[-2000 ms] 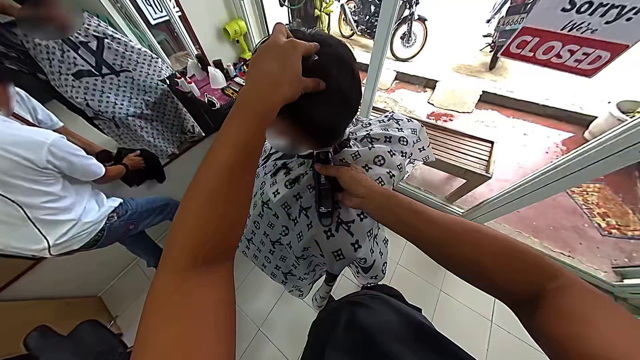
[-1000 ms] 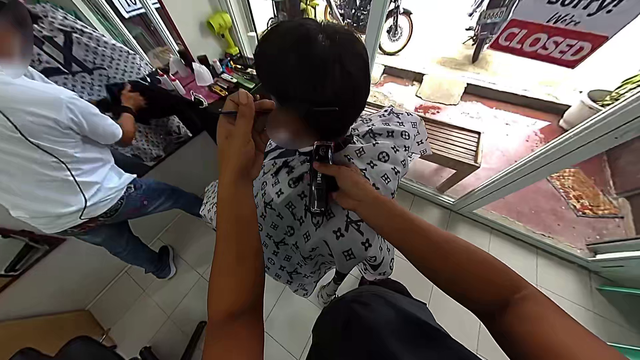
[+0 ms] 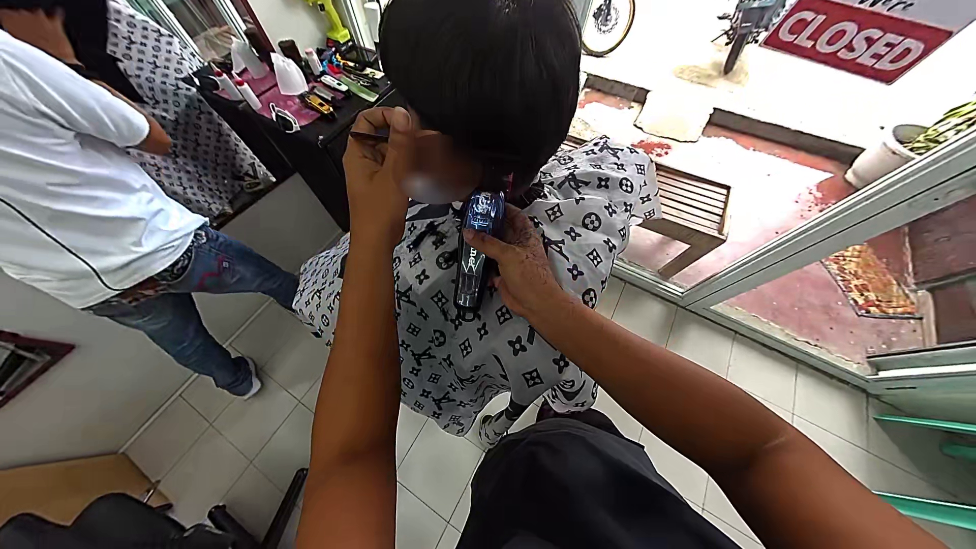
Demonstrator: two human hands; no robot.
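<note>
A seated person with short black hair (image 3: 488, 69) is draped in a white cape (image 3: 473, 343) with a dark printed pattern. Cut hair lies on the cape near the neck. My right hand (image 3: 522, 263) holds a hair clipper (image 3: 480, 248) upright below the hair at the side of the head, its top end at the hair's lower edge. Beside the face, my left hand (image 3: 381, 156) is raised with its fingers pinched on a thin dark comb (image 3: 369, 136), mostly hidden by the fingers.
At left another person in a white shirt (image 3: 84, 160) stands close by. Behind is a black-draped table (image 3: 320, 141) with bottles, clippers and other tools. On the right are a glass door frame (image 3: 823, 229), a slatted wooden bench (image 3: 686, 198) and a potted plant (image 3: 877, 160). A dark chair part (image 3: 114, 522) is at lower left.
My left hand has come down from the top of the head to beside the face. The clipper stays in my right hand. The co-worker's arms have moved.
</note>
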